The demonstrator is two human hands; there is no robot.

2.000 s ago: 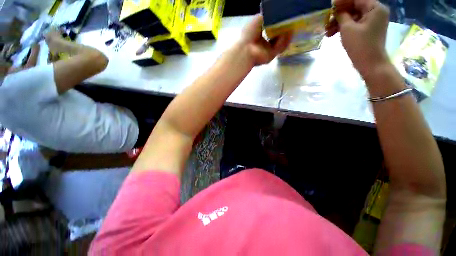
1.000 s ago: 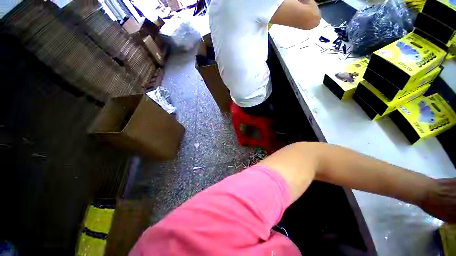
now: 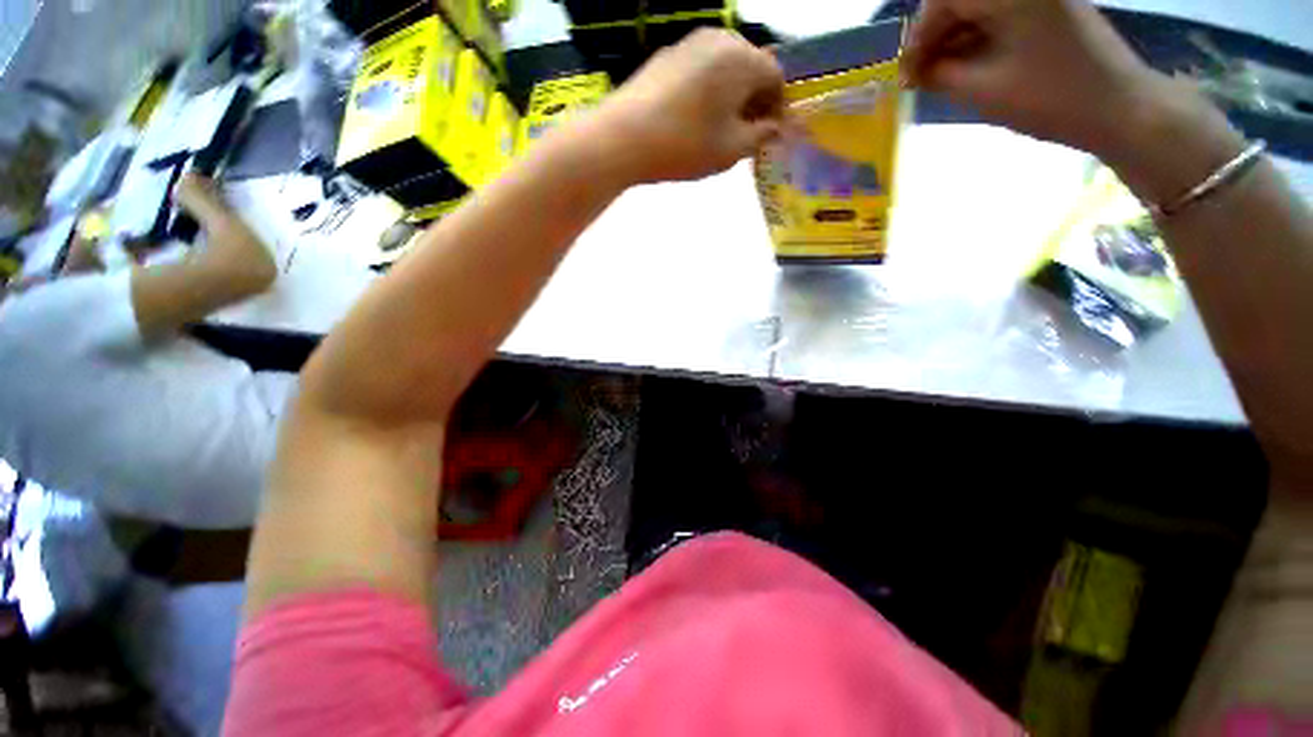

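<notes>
A yellow retail box with a black top stands upright over the white table, with a pale purple-blue picture on its front. Clear film seems to be around it. My left hand is at the box's upper left corner, fingers pinched on the film edge. My right hand pinches at the upper right corner. The fingertips are partly blurred. A bagged box with glare and loose film lies on the table at the right, partly behind my right forearm.
Waiting boxes stand stacked at the left. A coworker's arm and light shirt are at the far left. The white table crosses the view. A red stool is below it. Yellow boxes show low at the right.
The view has swung back from the left floor and cartons to the table. Both hands are now at the top corners of an upright box, which was held raised and tilted two seconds ago.
</notes>
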